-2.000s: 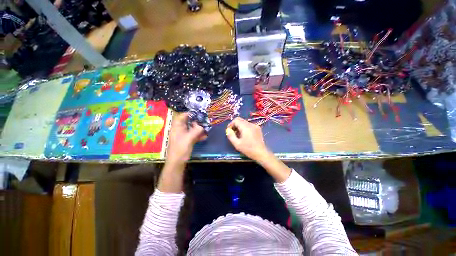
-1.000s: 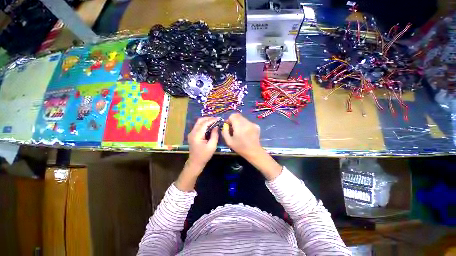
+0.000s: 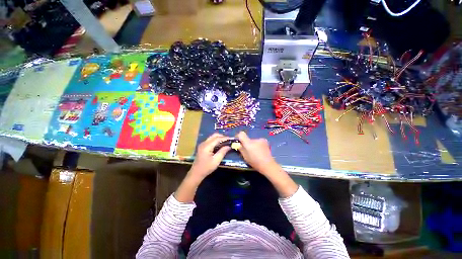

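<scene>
My left hand [image 3: 206,156] is closed around a black round housing [image 3: 223,145] near the bench's front edge. My right hand [image 3: 256,152] is against the housing's right side, with a yellow spot [image 3: 235,145] at its fingertips. The fingers hide most of the housing, and I cannot tell whether the right hand holds a wire. Orange-and-white wire leads [image 3: 237,112] lie just beyond my hands. Red wire leads [image 3: 296,115] lie to their right. A heap of black round housings [image 3: 197,68] lies behind, with a whitish disc [image 3: 213,100] at its front.
A silver-grey metal box [image 3: 287,63] stands behind the red leads. A spiky heap of wired assemblies [image 3: 380,88] lies at right. A printed board [image 3: 152,123] with cartoon pictures is at left. An open carton with plastic-wrapped parts [image 3: 368,211] is below right. A bag [image 3: 451,86] is far right.
My hands have come together from apart, with the housing now between them at the bench's front edge. The whole view has also shifted. The heaps look about the same.
</scene>
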